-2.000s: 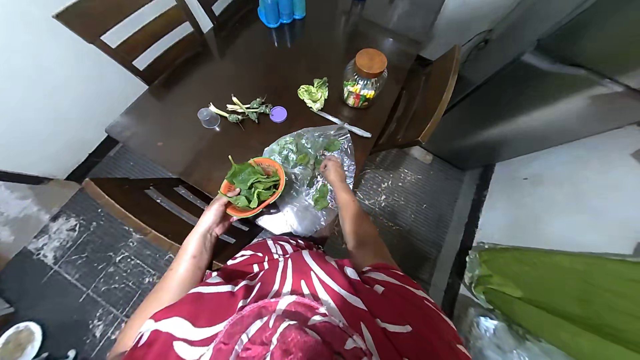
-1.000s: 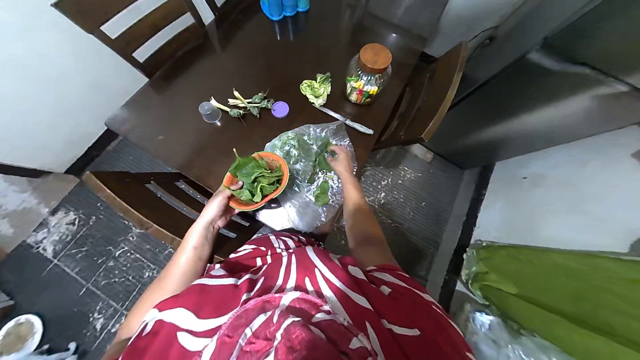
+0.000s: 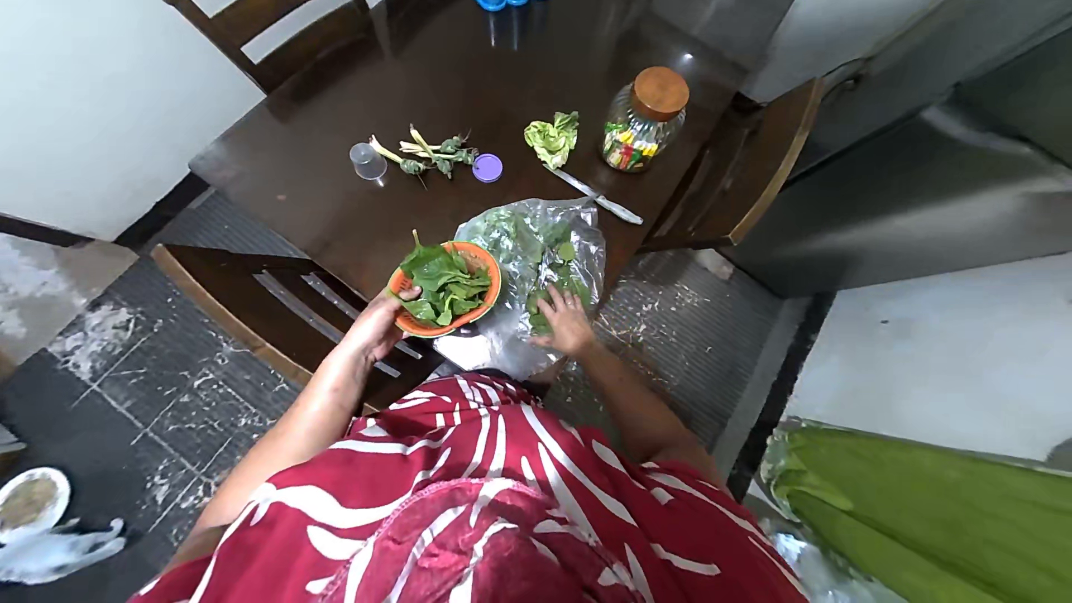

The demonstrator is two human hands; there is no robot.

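My left hand (image 3: 381, 325) grips the rim of an orange plastic basket (image 3: 494, 289) heaped with green leaves (image 3: 448, 283). To its right a clear plastic bag (image 3: 511, 331) lies at the table's near edge, with more leaves (image 3: 553, 243) on or in it. My right hand (image 3: 568, 322) rests over leaves at the bag's lower right, fingers spread and pointing away from me; whether it pinches a leaf is hidden. Beyond the bag lie a knife (image 3: 596, 195), a pale green leafy vegetable piece (image 3: 553, 139), a purple lid (image 3: 487, 167) and several trimmed stems (image 3: 431, 153).
A glass jar with a wooden-looking lid (image 3: 660, 94) stands on the dark table (image 3: 335, 205). A small clear cup (image 3: 368, 161) is at the left. Wooden chairs (image 3: 251, 310) flank the table. On the floor at lower left are a plate (image 3: 60, 502) and a white-and-grey cat (image 3: 63, 553).
My right hand has moved from the bag's right upper part down toward its near right side. My left hand keeps hold of the orange basket.
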